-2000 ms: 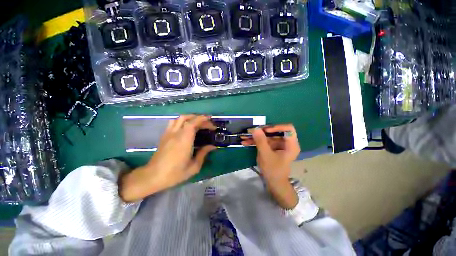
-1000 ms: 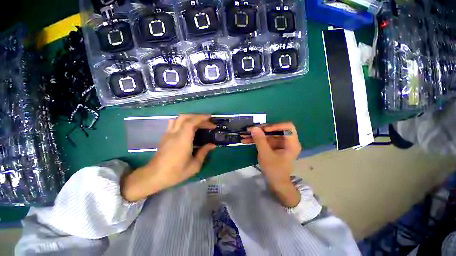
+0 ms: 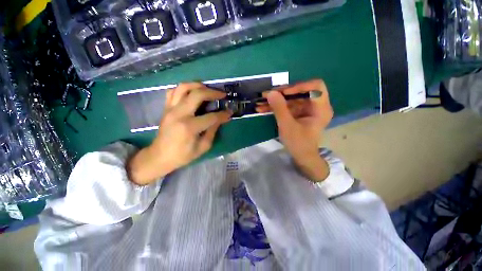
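Observation:
My left hand [image 3: 187, 124] holds a small black housing [image 3: 232, 106] between thumb and fingers, over the dark adhesive strip [image 3: 145, 109]. My right hand [image 3: 301, 114] holds a thin dark pen-like tool [image 3: 301, 96] like a pen, its tip at the housing's right side. The fingertips and the small size hide whether a piece sits on the tip. The strip has white edges and a bare white corner at its upper right. It lies flat under both hands.
A clear blister tray [image 3: 158, 52] with black housings is behind the strip. Tangled thin black frames [image 3: 78, 108] lie at left, beside glossy clear trays [image 3: 26, 159]. A wider black band on white paper [image 3: 394, 63] lies at right. A person's grey sleeve [image 3: 465, 92] shows at the right edge.
The view has shifted, so the tray and strip sit higher in the picture. The housing in my left hand looks turned or tilted differently. Both hands keep their holds.

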